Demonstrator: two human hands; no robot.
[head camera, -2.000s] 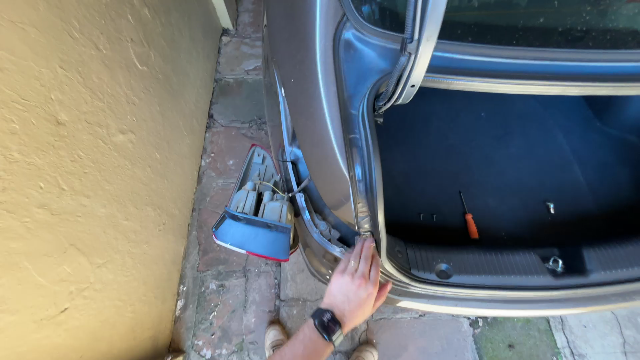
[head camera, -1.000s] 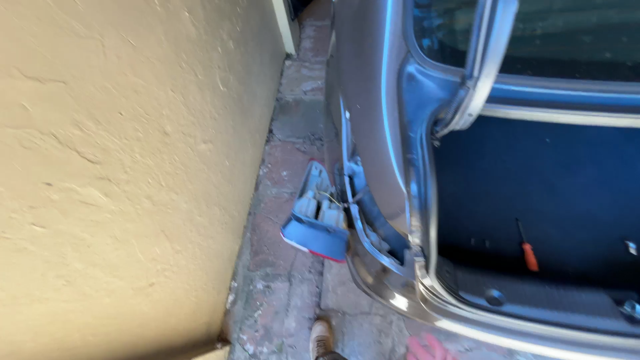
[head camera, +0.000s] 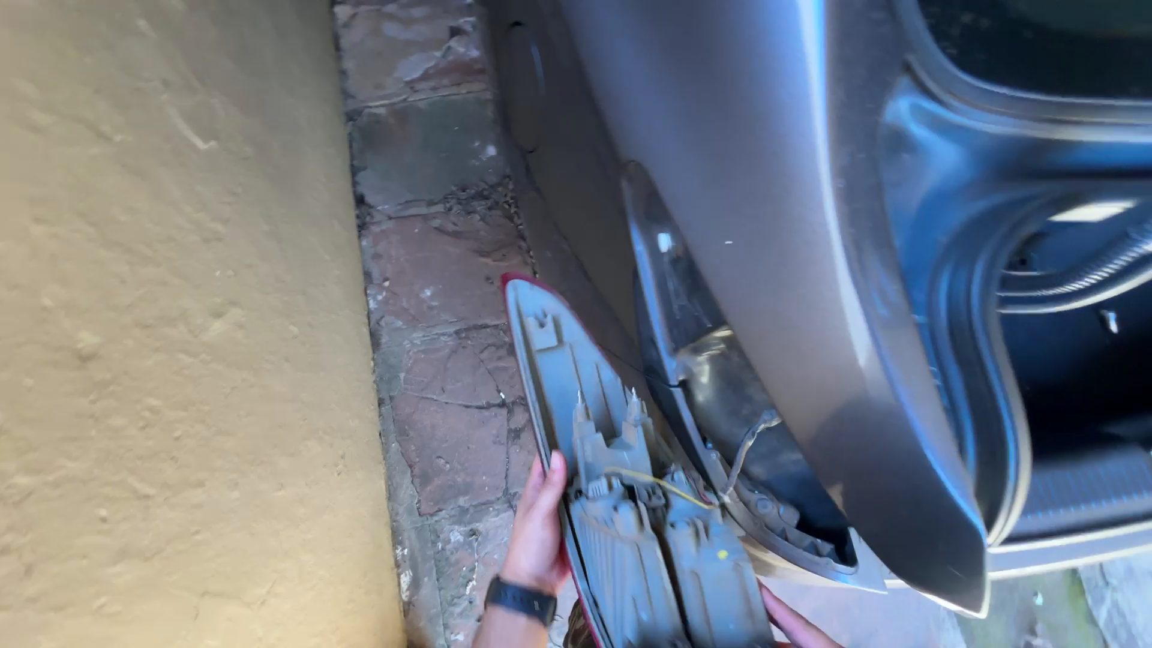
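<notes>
My left hand (head camera: 540, 522), with a dark watch on its wrist, grips the left edge of a tail light assembly (head camera: 621, 531). The assembly's grey plastic back faces up, and its red edge shows at the tip. At its lower right edge is my right hand (head camera: 787, 616), mostly hidden behind the housing and cut off by the frame. A wire (head camera: 749, 445) runs between the housing and the car's open tail light recess (head camera: 756, 423). The recess lies just right of the assembly, in the car's rear corner.
A rough plastered wall (head camera: 189, 315) rises on the left, with a narrow strip of stone paving (head camera: 441, 261) between it and the car. The rear quarter panel (head camera: 774, 225) and the open boot (head camera: 1071, 378) are on the right. A small metal piece (head camera: 1110, 319) lies in the boot.
The tail light, hanging untouched beside the car before, is now held in both hands. The hand seen on the boot's edge two seconds ago has left there. The view has moved much closer.
</notes>
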